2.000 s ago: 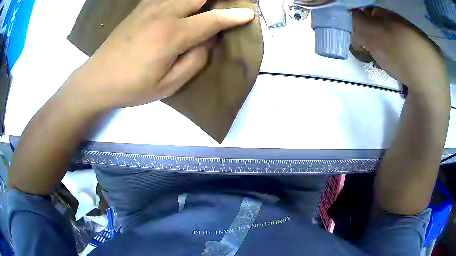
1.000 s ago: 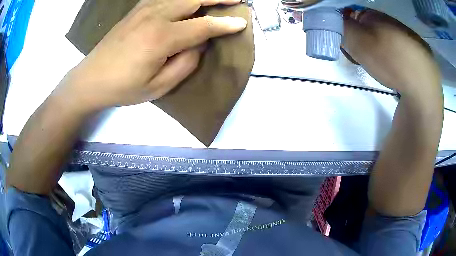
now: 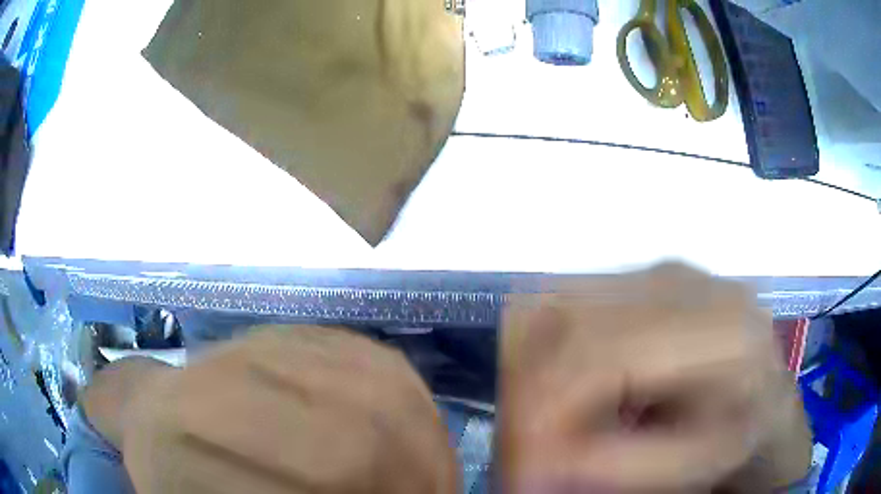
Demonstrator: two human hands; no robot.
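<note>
A brown fabric piece (image 3: 319, 106) lies flat on the white machine table, its pointed corner towards the front edge. Its upper part is cut off by the picture's top. My left hand (image 3: 290, 415) is large and blurred at the bottom, in front of the table edge. My right hand (image 3: 647, 396) is beside it, also blurred and close to the camera. Neither hand touches the fabric. The fingers are too blurred to tell whether they hold anything.
A grey ribbed knob (image 3: 563, 37) is at the top centre. Yellow-handled scissors (image 3: 703, 72) and a black phone (image 3: 778, 116) lie at the right. A measuring strip (image 3: 290, 294) runs along the front edge. A blue basket (image 3: 840, 396) is below right.
Both hands have left the fabric and machine and moved down towards the camera. The scissors and phone are now uncovered. The fabric remains on the table.
</note>
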